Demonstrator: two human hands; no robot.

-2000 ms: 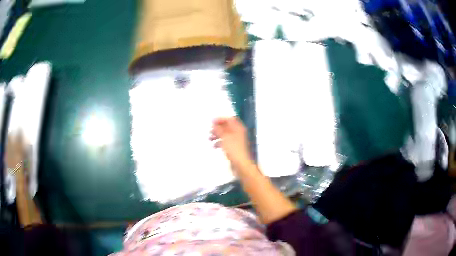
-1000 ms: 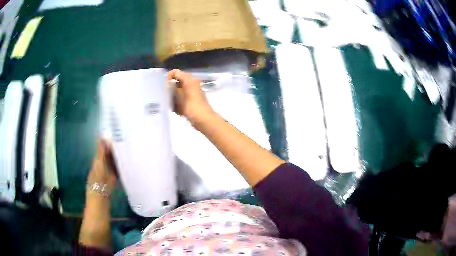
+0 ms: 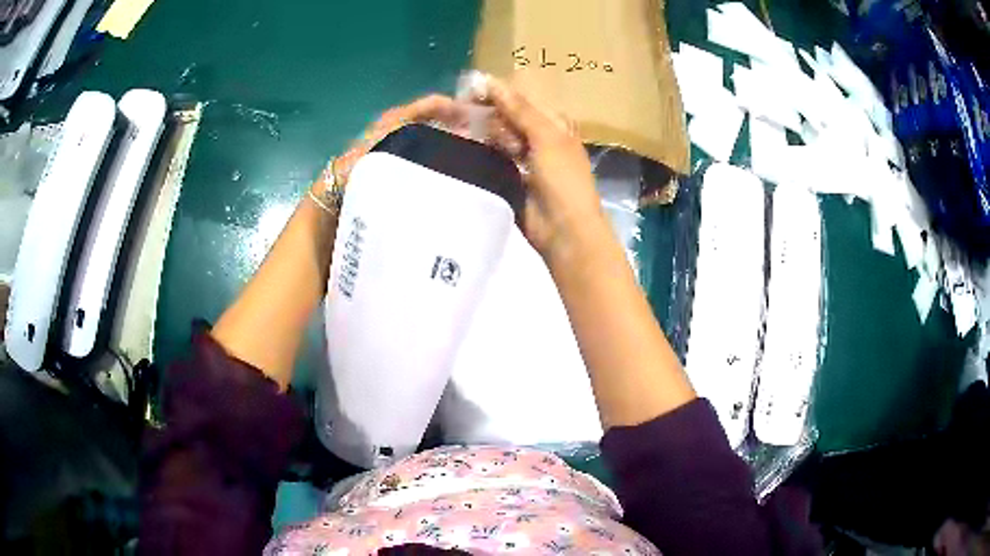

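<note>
A white A4 laminator (image 3: pixel 413 282) with a black end lies lengthwise in front of me, its near end by my apron. My left hand (image 3: pixel 375 141) is on its far left corner, fingers reaching over the black end. My right hand (image 3: pixel 559 174) is at its far right corner, fingers bent around crinkled clear film at the black end. The fingertips of both hands nearly meet and partly hide the film. A whitish stack of poly bags (image 3: pixel 527 353) lies under and right of the laminator, its far end inside a brown carton sleeve (image 3: pixel 592 76) marked "SL200".
Two unbagged laminators (image 3: pixel 60 234) stand side by side at the left beside a beige panel (image 3: pixel 163 250). Two bagged laminators (image 3: pixel 725 293) lie at the right. White paper leaflets (image 3: pixel 771 98) are scattered at the back right, with blue items (image 3: pixel 934 98) beyond.
The laminator has moved right, over the bag stack. My left hand has gone from its near left side to the far end, close to my right hand. The view has shifted left.
</note>
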